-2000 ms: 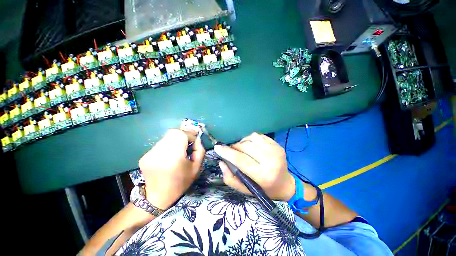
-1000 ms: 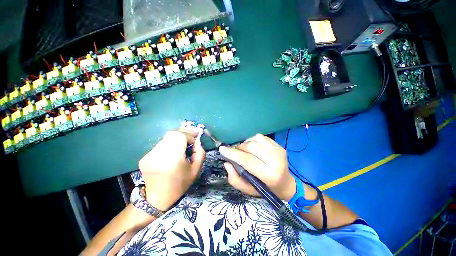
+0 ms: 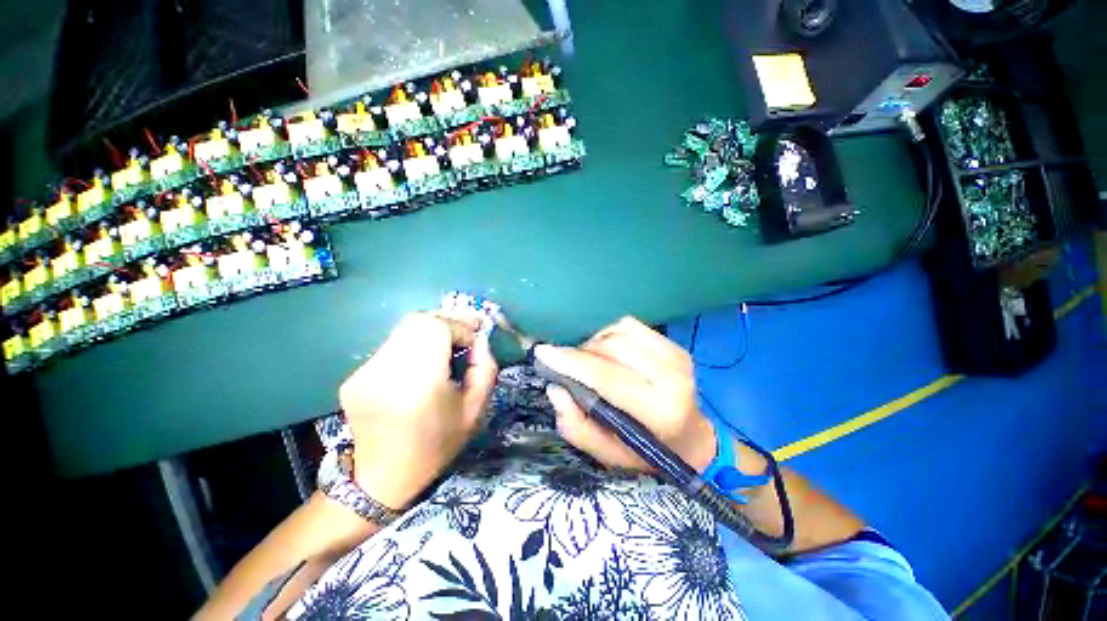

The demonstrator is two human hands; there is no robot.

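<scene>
My left hand holds a small circuit board between its fingertips, just above the near edge of the mat. The fingers hide most of the board. My right hand grips a black soldering iron like a pen. Its metal tip points up and left and is at the board's right side; whether it touches cannot be told. Rows of power boards with yellow-and-white blocks and red wires stand at the left.
A loose pile of small green boards lies beside a black open cup. Behind are a yellow sponge and the soldering station. A compartment tray is at the right; black trays are at the far left.
The soldering iron's handle and my right hand have shifted slightly. The left hand and its board are almost unmoved.
</scene>
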